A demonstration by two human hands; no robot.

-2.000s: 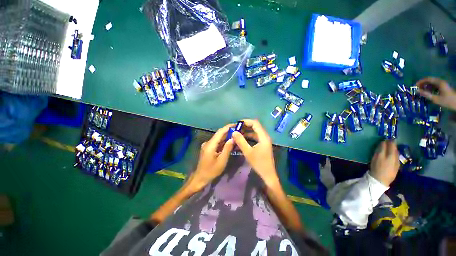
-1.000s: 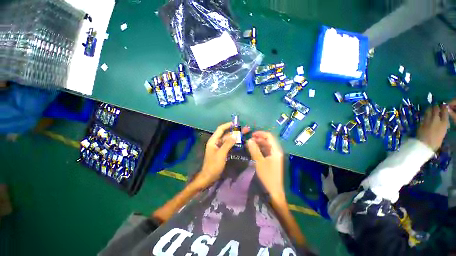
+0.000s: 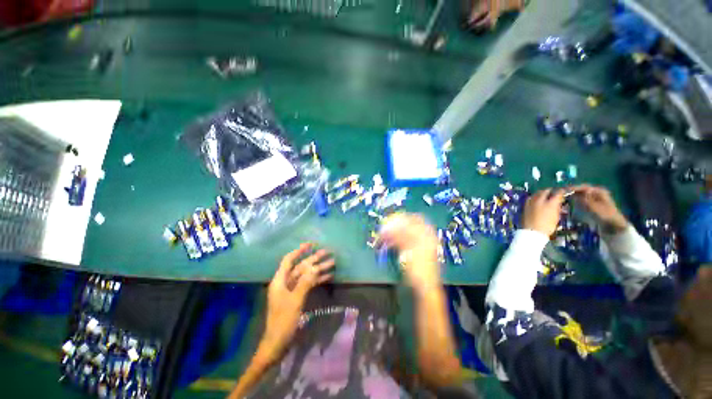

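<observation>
My left hand (image 3: 298,279) is at the bench's near edge, right of a short row of circuit-board modules (image 3: 204,231). Its fingers are loosely curled and a little apart, with nothing visible in them. My right hand (image 3: 414,243) is blurred and reaches over the loose modules near the bench's front. A blue strip shows by its fingertips, but I cannot tell whether it is held. More modules (image 3: 355,192) lie beyond it. A clear parts bag (image 3: 234,156) full of black parts, with a white label, lies behind the row.
A blue box (image 3: 414,157) with white contents stands beside a slanted metal post (image 3: 500,66). Clear trays (image 3: 23,187) sit on a white sheet (image 3: 94,132) at left. A black tray (image 3: 152,308) with modules is below the edge. Another person's hands (image 3: 574,204) work at right.
My hands have parted; the module they held is no longer visible between them. My right hand has moved right to the loose modules. The view has tilted up, showing more far bench.
</observation>
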